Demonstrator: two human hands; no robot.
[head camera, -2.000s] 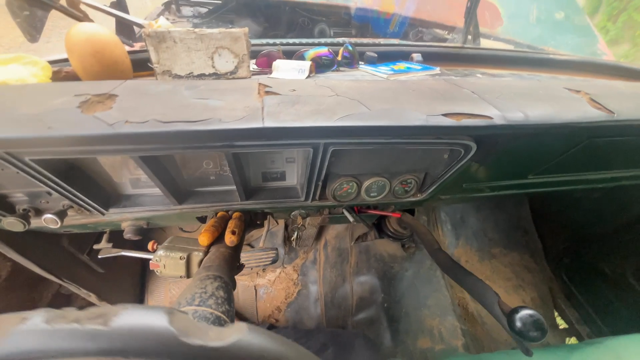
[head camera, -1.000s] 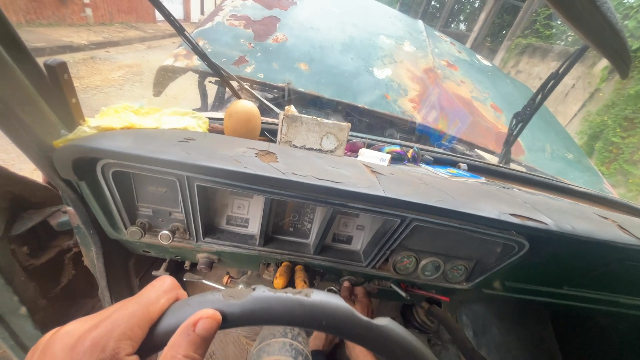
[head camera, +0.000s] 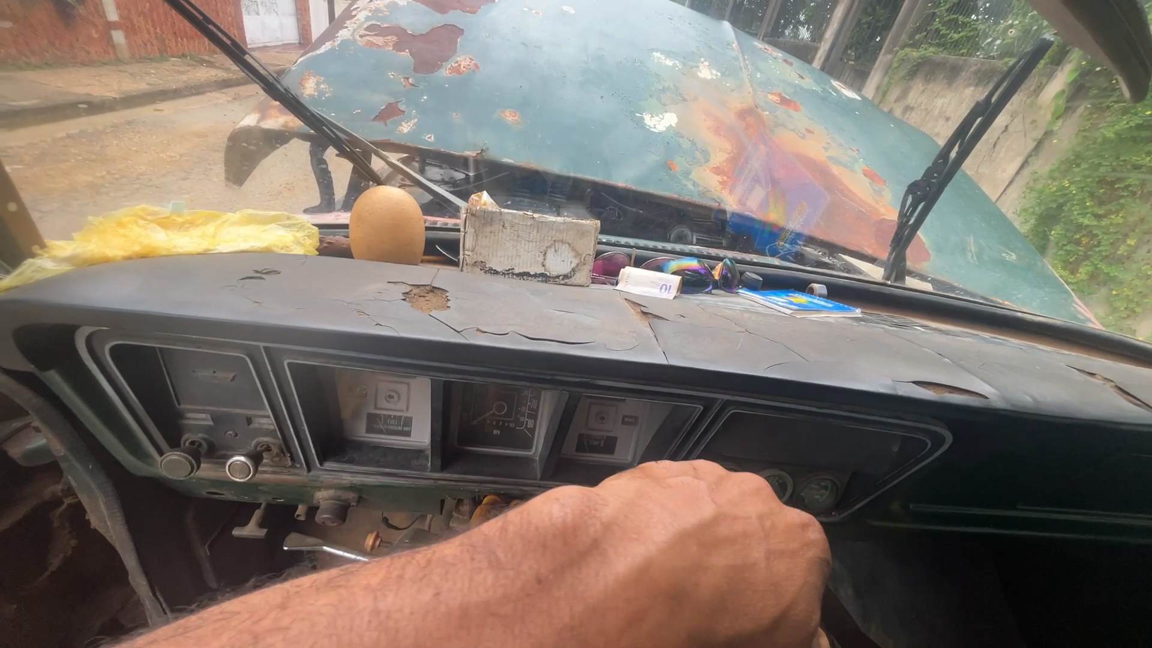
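Note:
My left hand (head camera: 720, 540), at the end of a forearm that comes in from the lower left, is in front of the instrument panel (head camera: 504, 364), partly covering the small round gauges (head camera: 817, 492). Its back faces me and its fingers curl down out of sight, so whether it holds anything is hidden. My right hand is not in view. Left of the forearm are two round dashboard knobs (head camera: 241, 466), a metal lever (head camera: 324, 546) and a T-shaped pull handle (head camera: 252, 522). The steering wheel does not show.
On the cracked dashboard top (head camera: 531, 310) lie a yellow plastic bag (head camera: 180, 236), a tan egg-shaped object (head camera: 387, 225), a worn cardboard box (head camera: 529, 245), mirrored sunglasses (head camera: 688, 273), a folded paper (head camera: 648, 283) and a blue booklet (head camera: 796, 302). Outside, the rusty hood (head camera: 576, 99) is raised; a person's legs (head camera: 326, 175) show beside it.
My left hand has left the steering wheel rim and moved right, across the dashboard front. The hand seen below the dashboard a second ago no longer shows.

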